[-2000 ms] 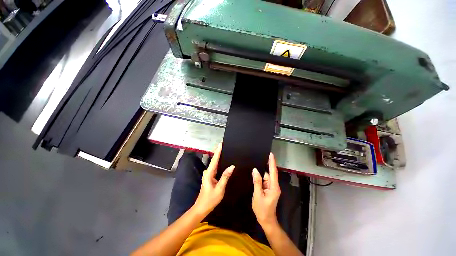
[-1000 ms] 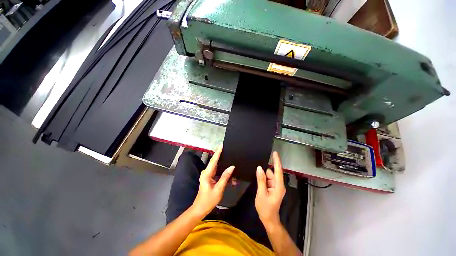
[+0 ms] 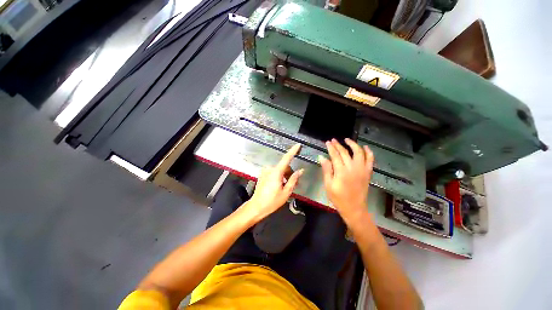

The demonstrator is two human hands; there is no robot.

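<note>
The black strip (image 3: 328,118) lies flat on the machine bed (image 3: 233,100), a short piece of it showing, its far end hidden under the arm of the green strap-cutting machine (image 3: 339,45). My right hand (image 3: 349,175) is palm down with fingers spread, its fingertips at the strip's near edge; whether they press on it I cannot tell. My left hand (image 3: 277,184) is over the bed's front edge, left of the strip, thumb and forefinger apart, holding nothing.
A strip pile (image 3: 163,91) lies on the side table at the left. The small-tools tray (image 3: 423,213) and a red container (image 3: 455,200) are at the right of the bench top (image 3: 218,148). A brown-inside catch box (image 3: 472,51) and a fan (image 3: 411,15) are behind the machine.
The strip has moved away from me under the arm, so much less of it shows. My right hand has moved forward onto the bed; my left hand has let go. The view has shifted.
</note>
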